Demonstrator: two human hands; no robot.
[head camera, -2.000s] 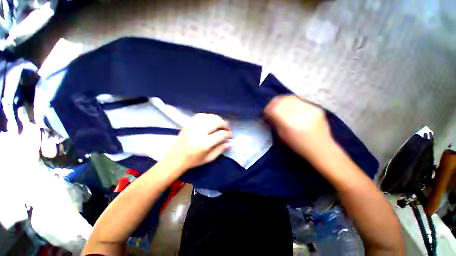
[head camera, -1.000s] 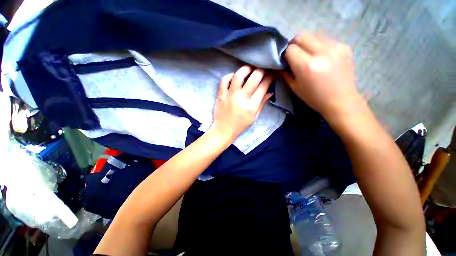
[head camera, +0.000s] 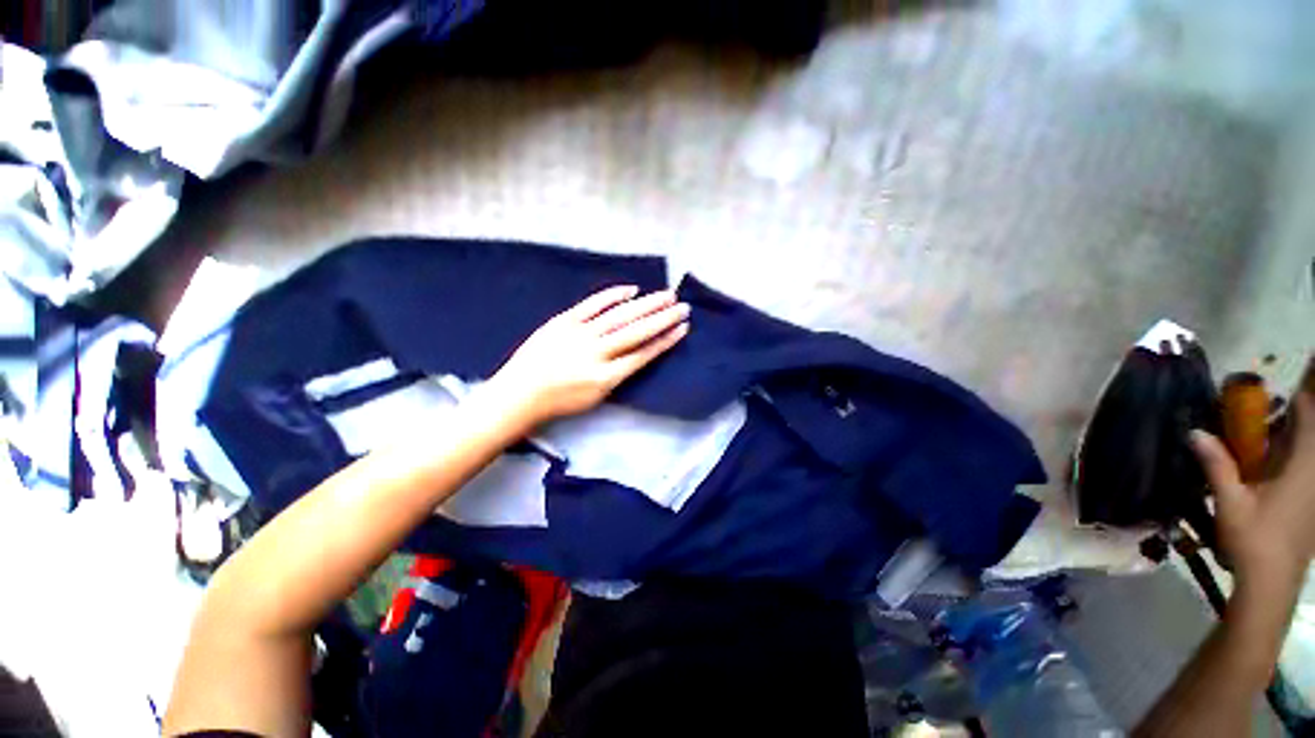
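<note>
A navy garment piece (head camera: pixel 476 296) with light grey-white areas (head camera: pixel 649 447) lies in a long curve along the near edge of the pressing table. My left hand (head camera: pixel 591 353) lies flat on the navy cloth near a notch in its upper edge, fingers slightly apart. The steam iron (head camera: pixel 1147 440) rests at the right of the table, its dark body pointing away from me and its orange handle (head camera: pixel 1245 418) on the right side. My right hand (head camera: pixel 1255 505) is at the handle, thumb and fingers apart; part of it is cut off by the picture's edge.
The table's pale padded cover (head camera: pixel 894 216) stretches behind the garment. Pale and navy pieces (head camera: pixel 159 116) are heaped at the left. Dark cloth (head camera: pixel 606 29) lies at the far edge. Clear plastic (head camera: pixel 1024 663) is below at right. Red and navy cloth (head camera: pixel 447 649) is below at left.
My right hand has let go of the navy edge and moved right to the iron. The lifted edge now lies down. My left hand has moved from the pale area onto the navy cloth.
</note>
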